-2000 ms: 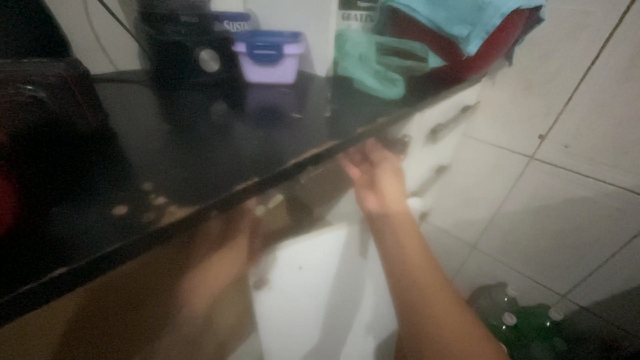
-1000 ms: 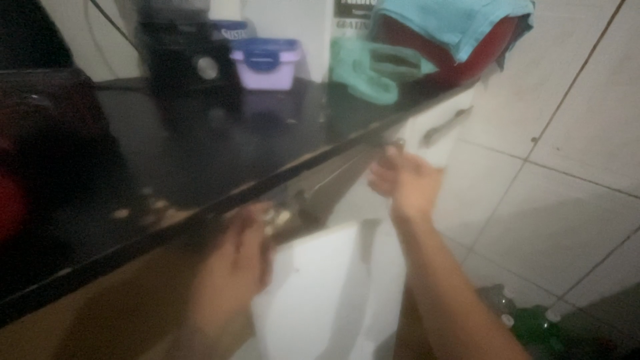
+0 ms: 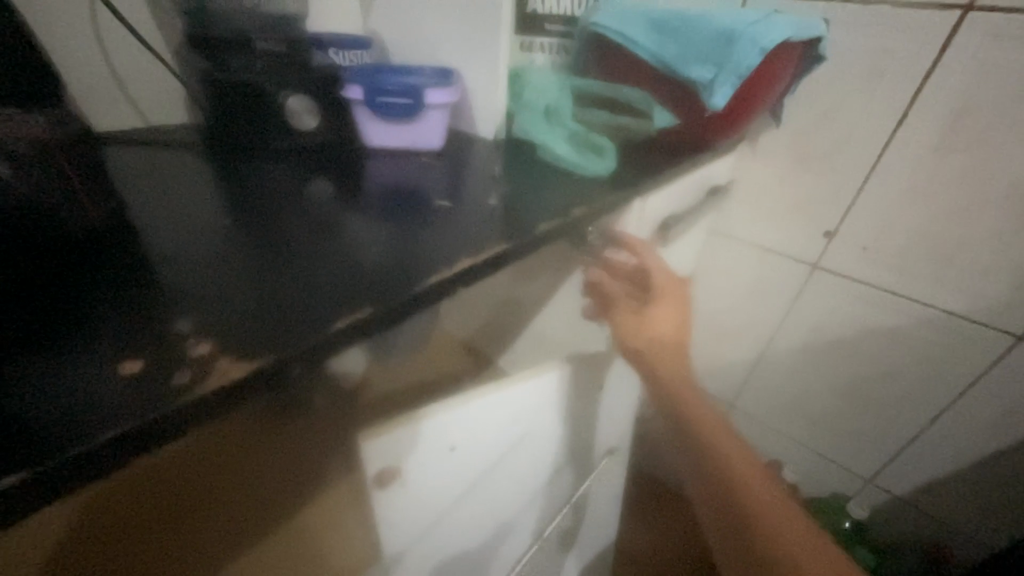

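My right hand [image 3: 640,292] is raised at the front edge of a black countertop [image 3: 320,240], fingers curled by a small shiny object [image 3: 594,234] just under the edge; blur hides whether it grips it. Beside the fingers is a white drawer front [image 3: 680,200] with a dark handle [image 3: 692,212]. Lower down, a white cabinet panel [image 3: 480,464] stands at an angle below the counter. A pale rounded object [image 3: 348,364] shows under the counter edge. My left hand is out of view.
On the counter are a lilac container with a blue lid [image 3: 404,112], a black device with a round knob [image 3: 256,104], a green translucent item [image 3: 560,128] and a red container under a light blue cloth [image 3: 704,48]. Green bottles [image 3: 852,520] stand low beside the tiled wall [image 3: 904,264].
My left hand, below the counter edge in the earlier frames, has gone out of view. My right hand stays near the counter's front edge.
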